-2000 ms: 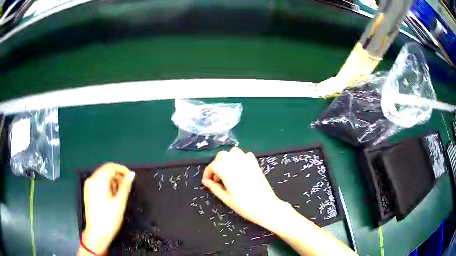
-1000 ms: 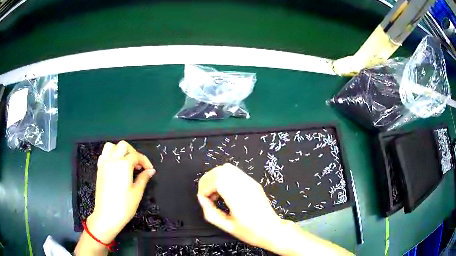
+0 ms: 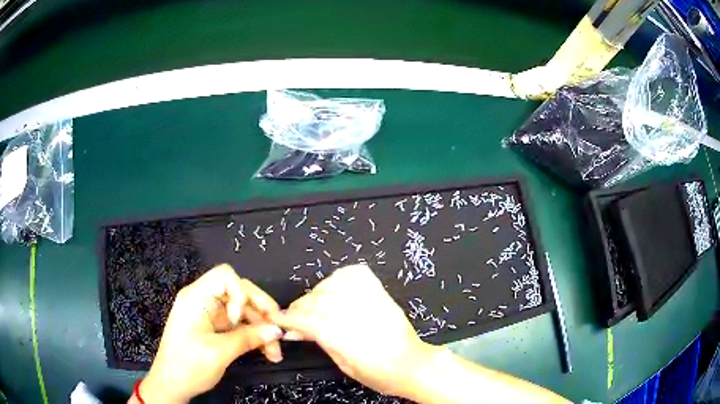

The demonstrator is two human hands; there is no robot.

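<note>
My left hand [image 3: 213, 331] and my right hand [image 3: 355, 327] meet fingertip to fingertip over the near middle of the long black tray [image 3: 237, 276]. Something tiny and dark seems to be between the fingertips, too small to make out. Small silvery pins [image 3: 417, 254] lie scattered over the middle and right of the tray. Small black parts [image 3: 150, 284] cover its left end. A second black tray at the near edge holds mixed dark and silvery bits [image 3: 316, 390], partly hidden by my hands.
Beyond the tray lies a zip bag [image 3: 320, 134]; another zip bag [image 3: 39, 185] is at the left edge. A large bag of black parts [image 3: 580, 130] and a taped post [image 3: 580, 55] are upper right. Stacked trays [image 3: 651, 252] and a thin rod [image 3: 557, 312] are at right.
My hands were apart over the tray and have come together at the fingertips. My left hand has moved right and nearer. The view has also shifted, showing more of the near tray than at first.
</note>
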